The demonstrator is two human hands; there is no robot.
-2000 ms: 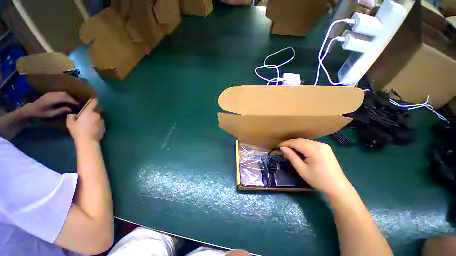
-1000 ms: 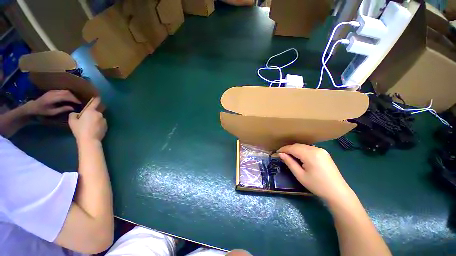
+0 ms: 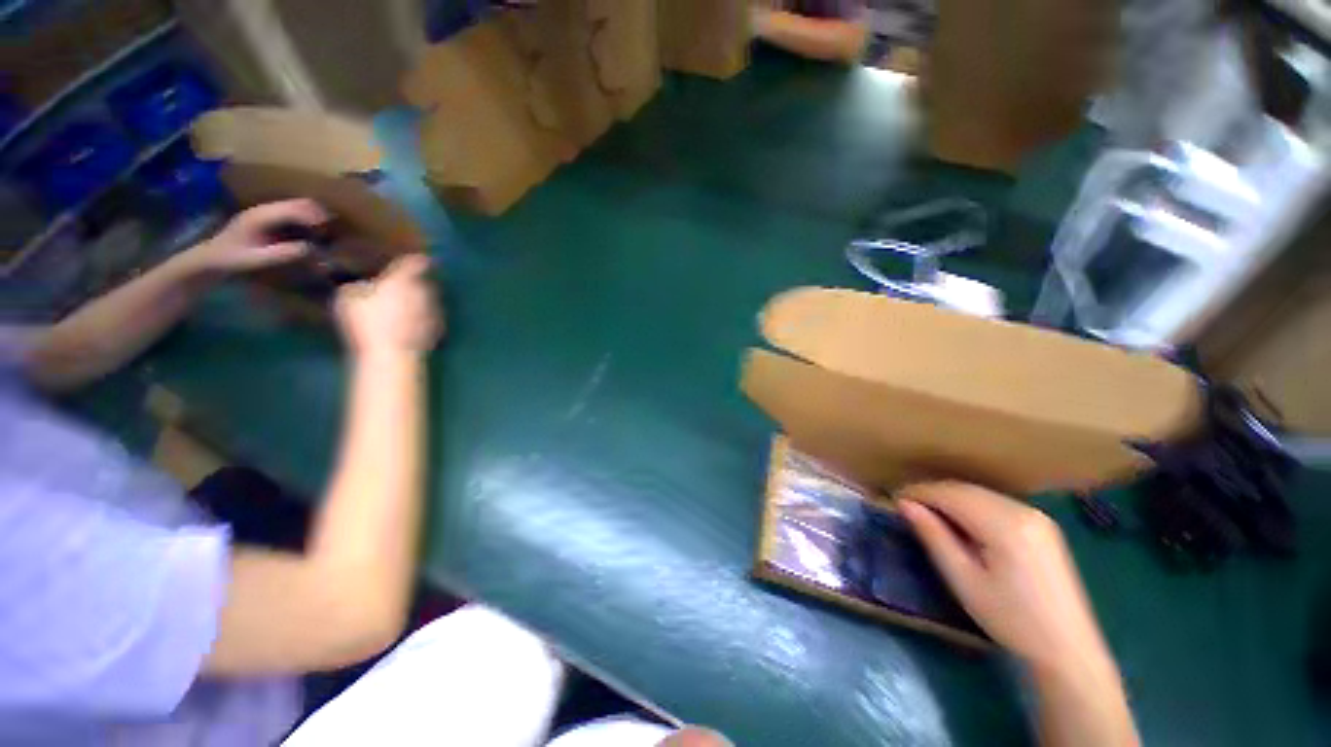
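Note:
A small brown mailer box [image 3: 771,562] lies on the dark green bench, its tall lid [image 3: 978,382] standing open behind the tray. A shiny clear bag [image 3: 806,525] fills the tray's left part. Black cable and a dark adapter [image 3: 888,562] lie beside it, blurred and partly covered by my hand. My right hand [image 3: 1007,562] reaches in from the right, its fingertips at the tray's back edge by the cable. Blur hides whether they grip it. My left hand is not in view; a small patch of skin at the bottom edge cannot be identified.
A co-worker's hands [image 3: 387,307] work at another open box [image 3: 292,139] on the left. Brown boxes [image 3: 504,110] stand behind. A white charger [image 3: 966,295], a blurred power strip [image 3: 1168,219] and a black adapter heap [image 3: 1226,489] lie beyond and right of the lid.
The view has swung and blurred, so the bench scene sits further right and lower and tilts. My right hand stays at the tray. The co-worker's hands have moved slightly at their box.

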